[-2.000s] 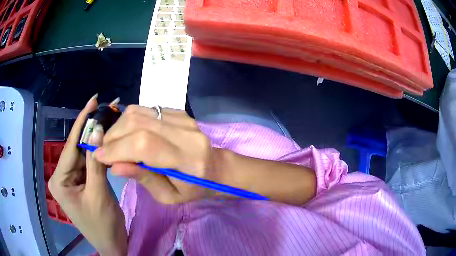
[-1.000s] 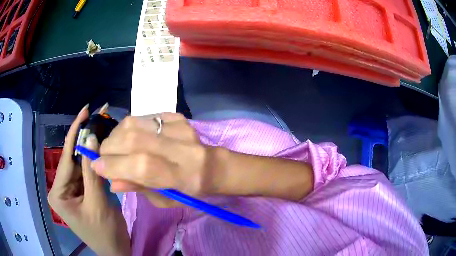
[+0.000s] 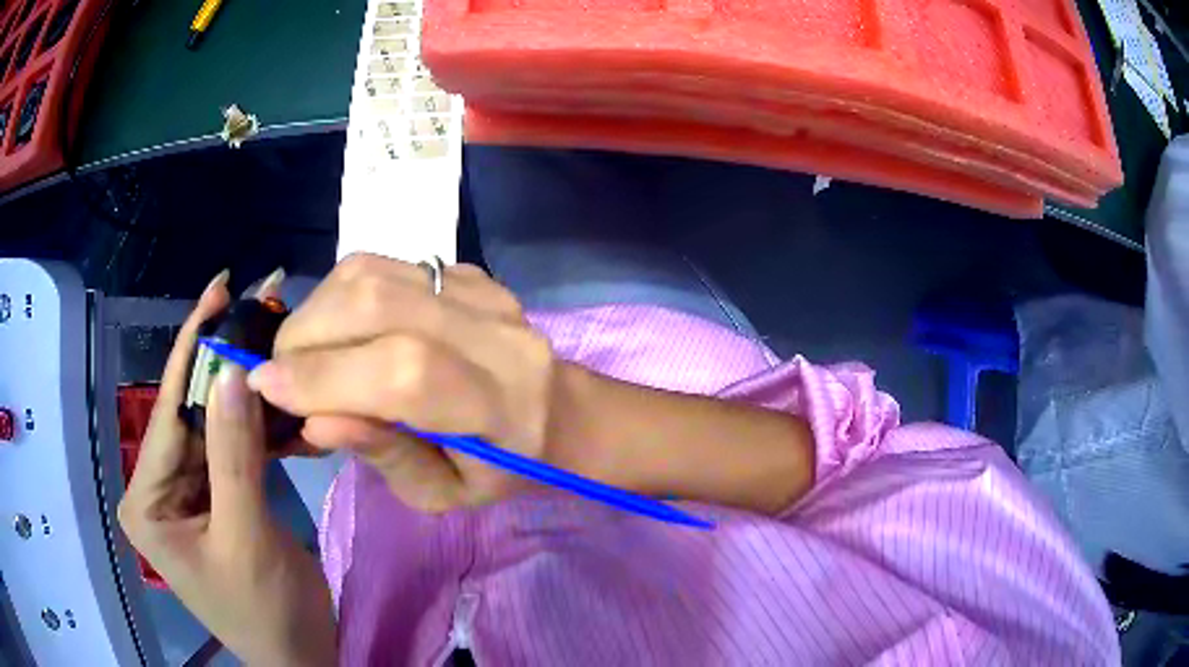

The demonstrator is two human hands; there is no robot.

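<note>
My left hand (image 3: 222,482) holds the round black lens unit (image 3: 250,328) upright between thumb and fingers, at the left above my lap. A pale patch (image 3: 202,374) shows on the unit's side. My right hand (image 3: 417,378) grips the blue plastic stick (image 3: 561,480) like a pen. The stick's tip is at the upper end of the pale patch; whether it touches cannot be told. My right hand hides part of the unit. The white label strip (image 3: 399,196) with tan rectangles hangs over the bench edge behind my right hand.
Stacked red foam trays (image 3: 782,104) stand on the bench beyond. A loaded red tray (image 3: 46,78), a yellow-handled tool (image 3: 205,16) and a tan scrap (image 3: 239,125) are at upper left. The white button machine (image 3: 46,482) is at left, a small red tray (image 3: 134,430) beside it. Another person's grey sleeve (image 3: 1167,261) is at right.
The stick's tip has moved up along the pale patch, and its rear end has swung up compared with a second ago. My right hand has shifted slightly up. Both hands keep their holds.
</note>
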